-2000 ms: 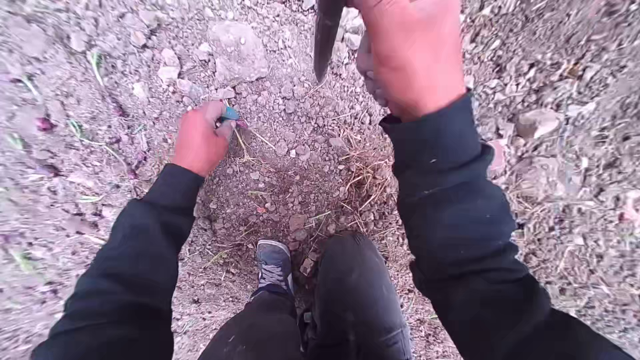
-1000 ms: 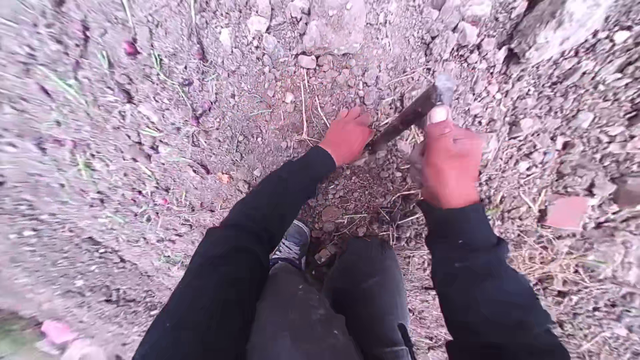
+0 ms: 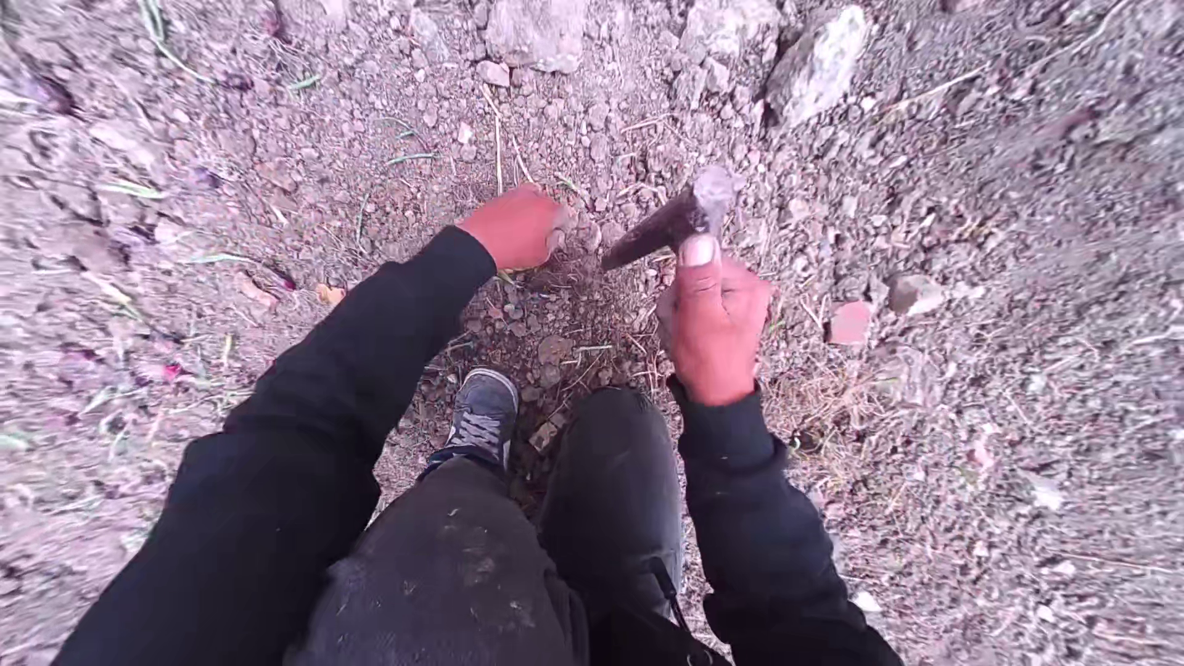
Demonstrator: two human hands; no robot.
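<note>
My right hand (image 3: pixel 717 319) grips a short hand tool with a dark metal blade (image 3: pixel 652 229), its thumb up near a pale, worn top end. The blade slants down to the left, its tip close to the soil. Just left of that tip, my left hand (image 3: pixel 520 228) reaches down to the stony ground, fingers curled and fingertips at the dirt. Whether it pinches anything is hidden. Dry stalks (image 3: pixel 499 153) lie just above my left hand.
Large pale rocks (image 3: pixel 819 69) lie at the top. A reddish stone (image 3: pixel 850 323) and dry grass (image 3: pixel 828 416) are to the right. Purple bulbs with green stems (image 3: pixel 268 276) are scattered on the left. My grey shoe (image 3: pixel 483 412) and bent knee (image 3: pixel 615 435) are below my hands.
Two seconds ago my left hand held a small teal thing at the left and the tool was raised; since then both hands have come together low over the soil. The view has shifted.
</note>
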